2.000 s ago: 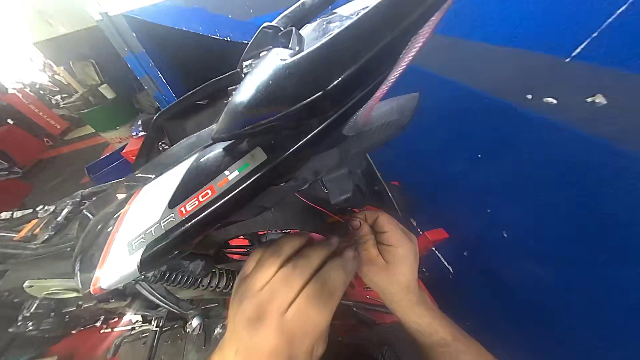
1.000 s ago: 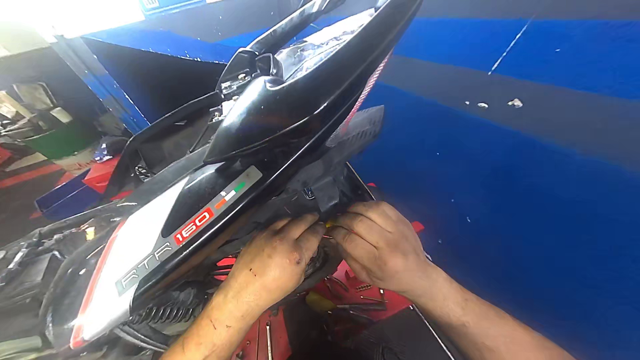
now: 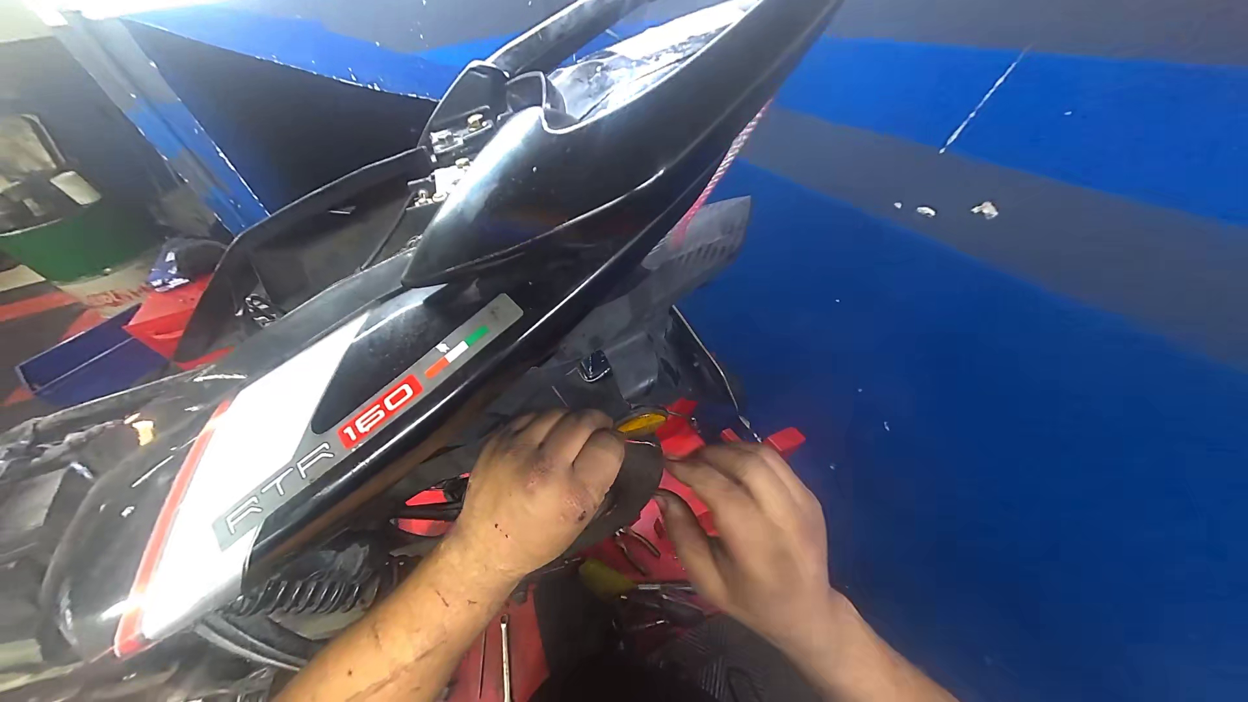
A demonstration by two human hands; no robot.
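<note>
Below the black and white tail fairing of a motorcycle, my left hand has its fingers curled at a dark part under the tail; what they grip is hidden. An amber turn signal lens shows just beyond its fingertips. To the right, my right hand reaches in from the side, its thumb and index finger near the edge of the same dark part. A thin wire seems to run between the two hands. The grey rear fender hangs above them.
Under my hands a red surface holds a wrench, pliers and a yellow-handled tool. A coil spring sits below the fairing. The blue wall rises at right. At left are a green container and a blue bin.
My hands, close together two seconds ago, are now farther apart, with the amber lens in sight between them. The view has shifted.
</note>
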